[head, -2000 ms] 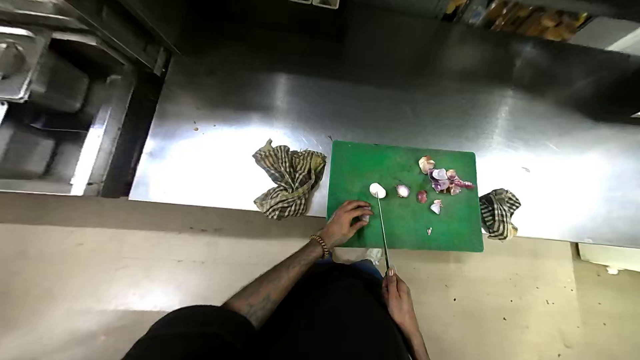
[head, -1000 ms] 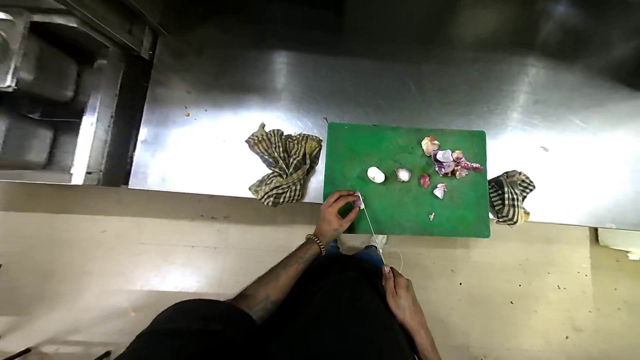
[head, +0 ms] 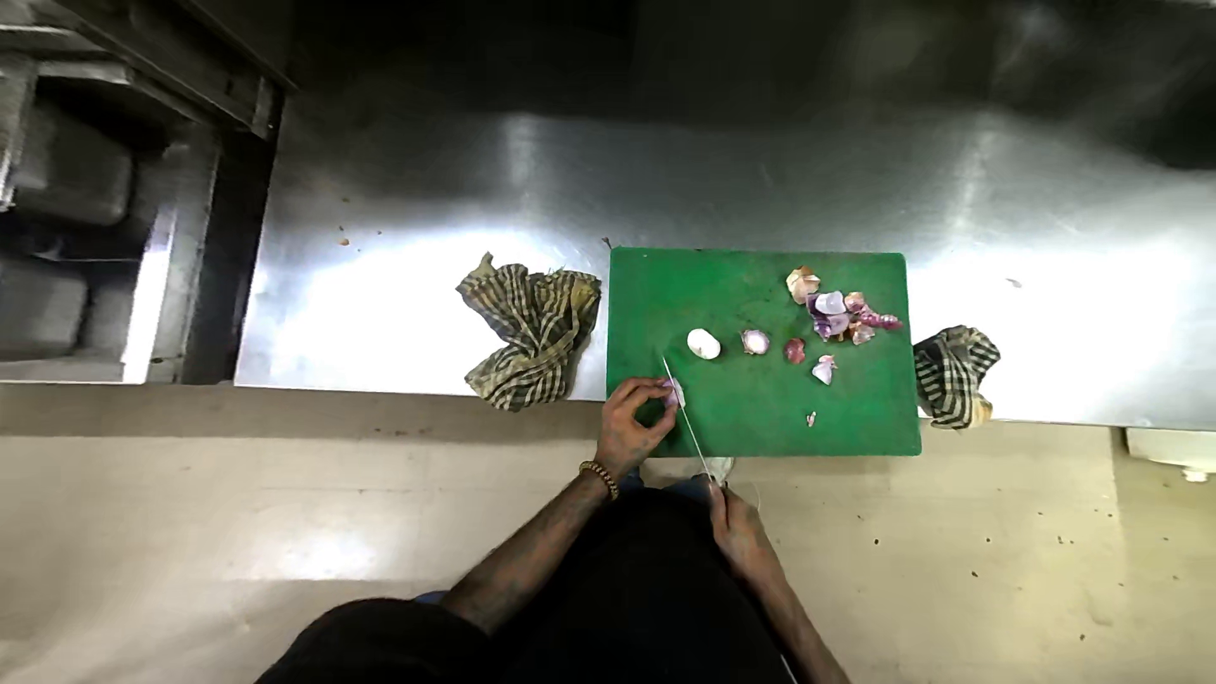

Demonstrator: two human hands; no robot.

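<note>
A green cutting board (head: 760,408) lies at the counter's front edge. Over its near left corner, my left hand (head: 635,418) pinches a small purple-and-white onion piece (head: 674,392) between thumb and fingers. My right hand (head: 739,522), just off the board's near edge, grips a knife (head: 694,436) whose thin blade reaches up against the onion piece. Beyond the blade sit a pale peeled onion piece (head: 704,344), another onion piece (head: 755,342) and a small red one (head: 794,351). Purple peels (head: 830,313) are heaped at the board's far right. The knife's handle is mostly hidden in my fingers.
A crumpled checkered cloth (head: 535,328) lies left of the board, and a second checkered cloth (head: 953,375) touches its right side. Both are on the steel counter (head: 427,218). Metal basins (head: 71,161) stand at the far left. Small crumbs are scattered on the counter.
Two seconds ago the blade was by the pale onion piece and my left hand lay on the board. The hand has since taken hold of a purple-and-white piece, with the blade now against it.
</note>
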